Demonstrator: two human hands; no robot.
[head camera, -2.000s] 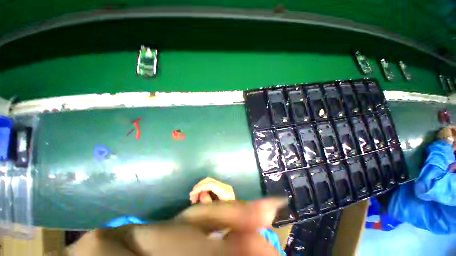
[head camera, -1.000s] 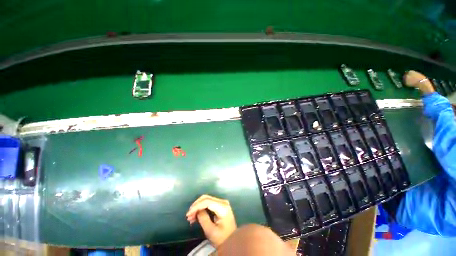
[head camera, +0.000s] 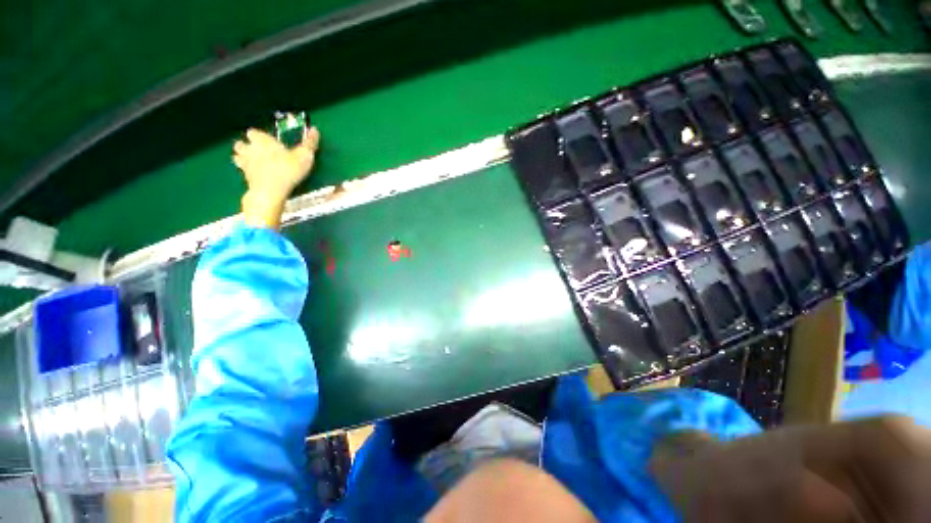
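My left hand (head camera: 274, 165) reaches onto the green conveyor, its fingers and thumb around the lower end of an open phone unit (head camera: 291, 125). The unit's green and silver face shows above the fingers; its lower part is hidden. A blurred skin-coloured shape at the lower right, beyond a blue sleeve, looks like my right hand (head camera: 806, 472); its fingers and anything in them cannot be made out. A glossy black blister tray (head camera: 538, 169) lies tilted on the bench and over the whitish rail, with black housings (head camera: 670, 306) in its pockets.
A blue bin (head camera: 77, 329) and a dark unit (head camera: 145, 327) are in a clear compartment tray (head camera: 107, 472) at left. Red scraps (head camera: 398, 251) lie mid-bench. More units (head camera: 743, 14) are on the belt. A cardboard box (head camera: 820, 347) stands below; another person's sleeve (head camera: 912, 301) is at right.
The view has turned and shifted. My left hand has moved from the bench's front edge to the unit on the belt and closed around it. The other person's hand has left the view.
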